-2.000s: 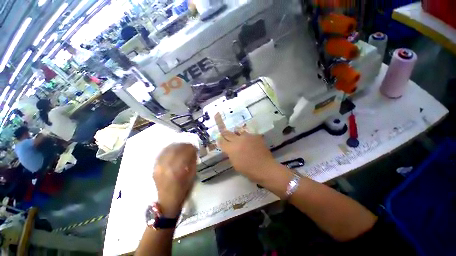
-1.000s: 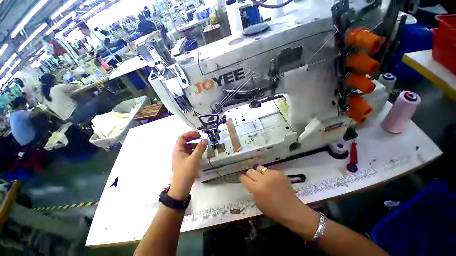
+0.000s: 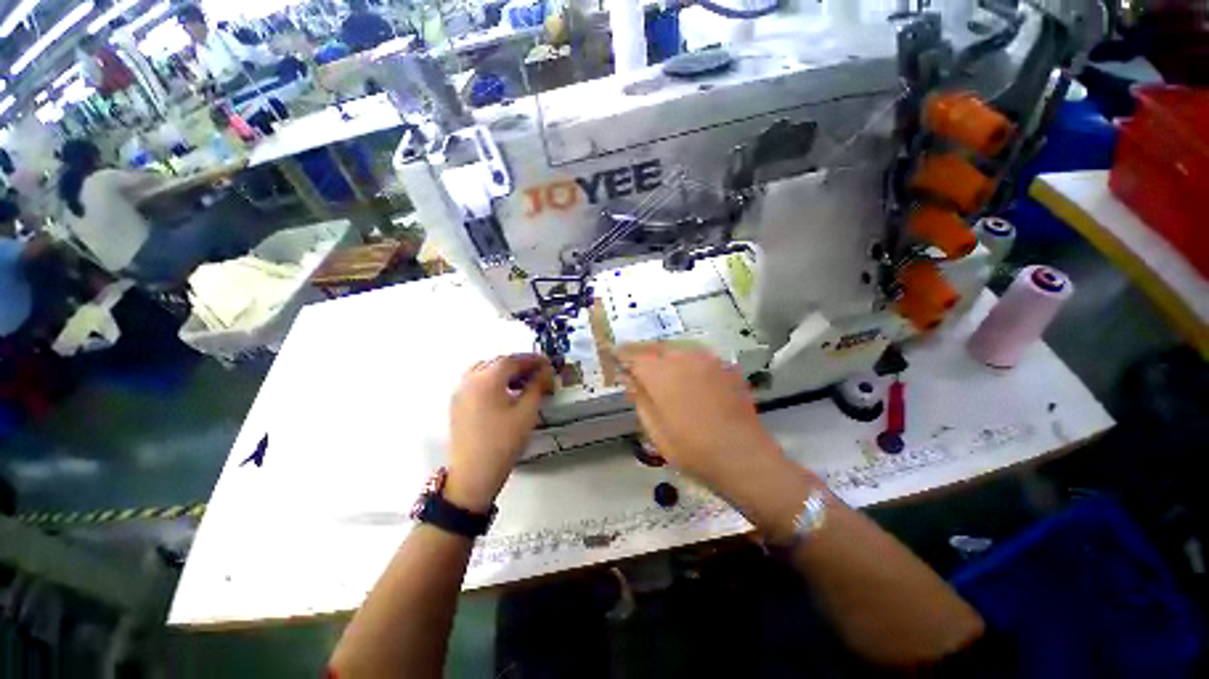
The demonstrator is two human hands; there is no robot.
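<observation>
The white coverstitch machine marked JOYEE (image 3: 590,188) stands on the white table. My left hand (image 3: 493,422) is beside the needle and presser-foot area (image 3: 554,338), its thumb and fingers close together; any thread there is too fine to see. My right hand (image 3: 696,405) is over the front of the machine bed, its fingertips by the brown strip (image 3: 602,342) right of the presser foot. Whether it holds a slim tool cannot be seen. A small round black part (image 3: 666,495) shows on the table below my right hand.
A red-handled screwdriver (image 3: 895,415) and a pink thread cone (image 3: 1021,316) are on the table at right, below orange tension knobs (image 3: 944,232). A dark scrap (image 3: 256,450) lies at left. A blue basket (image 3: 1081,590) is at lower right, a red one (image 3: 1167,166) upper right. People sit behind, left.
My right hand has moved up from the table front onto the machine bed. My left hand stays by the needle area. The long black item at the front edge no longer shows whole. The view has shifted.
</observation>
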